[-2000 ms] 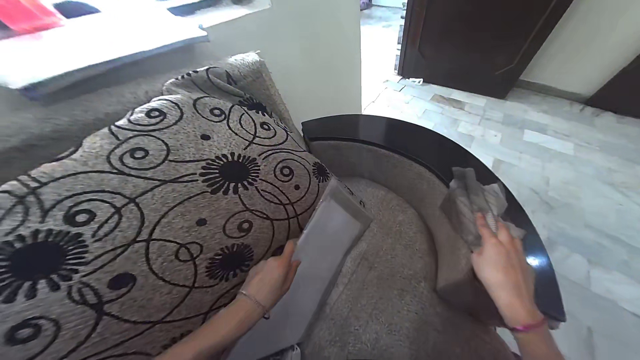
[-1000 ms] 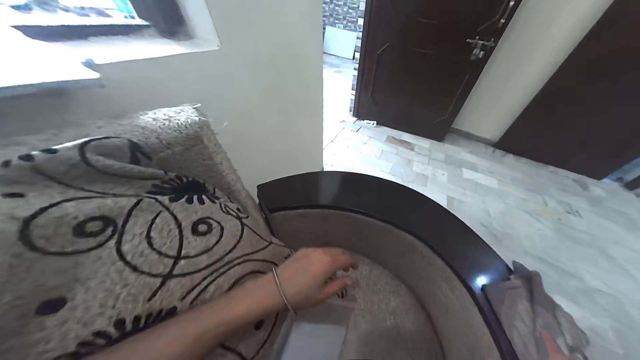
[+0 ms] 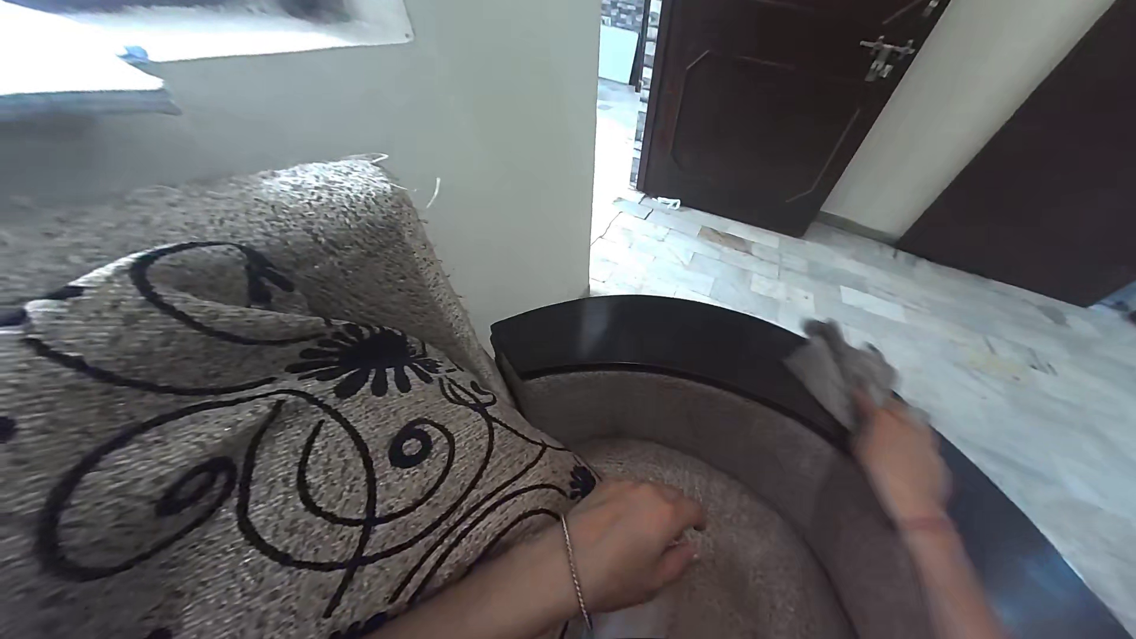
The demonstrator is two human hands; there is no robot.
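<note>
My right hand [image 3: 901, 453], blurred by motion, presses a crumpled grey cloth [image 3: 839, 368] on the glossy black curved armrest top [image 3: 657, 333] of a sofa. My left hand [image 3: 635, 541], a thin bracelet at its wrist, hangs over the grey-brown seat [image 3: 710, 497] beside the patterned cushion [image 3: 266, 479], its fingers loosely curled and nothing seen between them. A pale flat item [image 3: 635, 621] shows in part beneath the left hand at the bottom edge. The cushion bears black swirls and flower shapes.
Behind the cushion stands the textured sofa back [image 3: 346, 222], against a pale wall [image 3: 497, 177]. A window ledge is at the upper left. Beyond the armrest lie a marble-tiled floor [image 3: 754, 266] and a dark wooden door [image 3: 754, 106] with a metal latch.
My left hand no longer holds the pale flat item it held two seconds ago. Since one second ago, the right hand and cloth have moved up along the armrest top. The view has shifted.
</note>
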